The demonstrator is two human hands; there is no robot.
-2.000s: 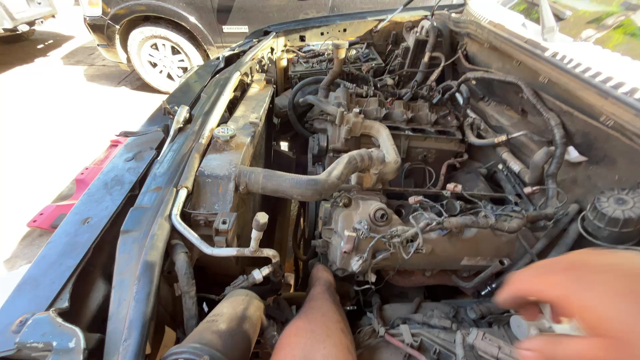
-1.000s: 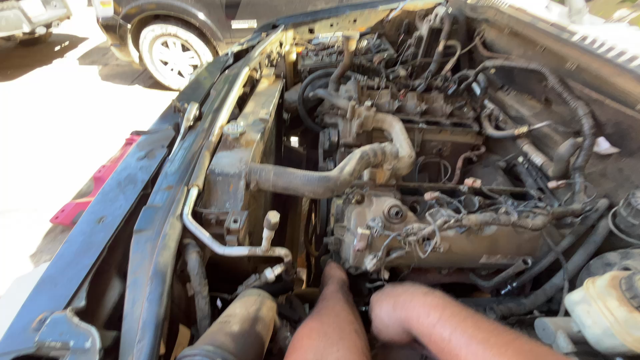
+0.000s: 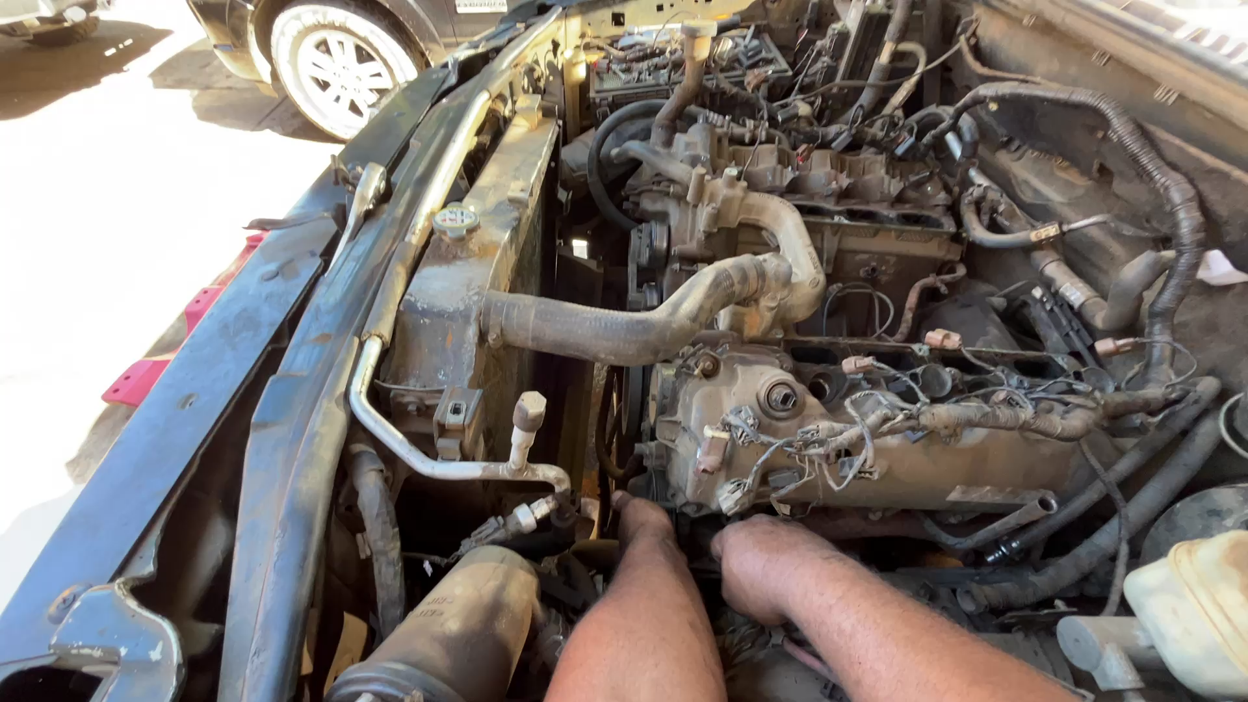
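Both of my arms reach down into a car's engine bay at the lower middle. My left hand [image 3: 639, 517] goes in between the radiator side and the front of the engine; its fingers are hidden below the timing cover [image 3: 726, 414]. Just right of it, my right hand [image 3: 765, 565] is bent under the valve cover [image 3: 926, 468], its fingertips out of sight. What either hand touches or holds cannot be seen. Wiring connectors [image 3: 741, 439] hang over the engine front above my hands. A bent metal line [image 3: 439, 468] with a capped fitting lies to the left.
A radiator [image 3: 448, 312] with its cap and thick upper hose [image 3: 595, 327] stands left of the engine. A ratchet [image 3: 366, 195] rests on the front crossmember. An air intake duct [image 3: 458, 614] is beside my left forearm, and a plastic reservoir [image 3: 1194, 604] is at the right edge.
My right hand has moved from the right side of the bay to beside my left hand, lower in the engine bay. My left hand has stayed by the front of the engine.
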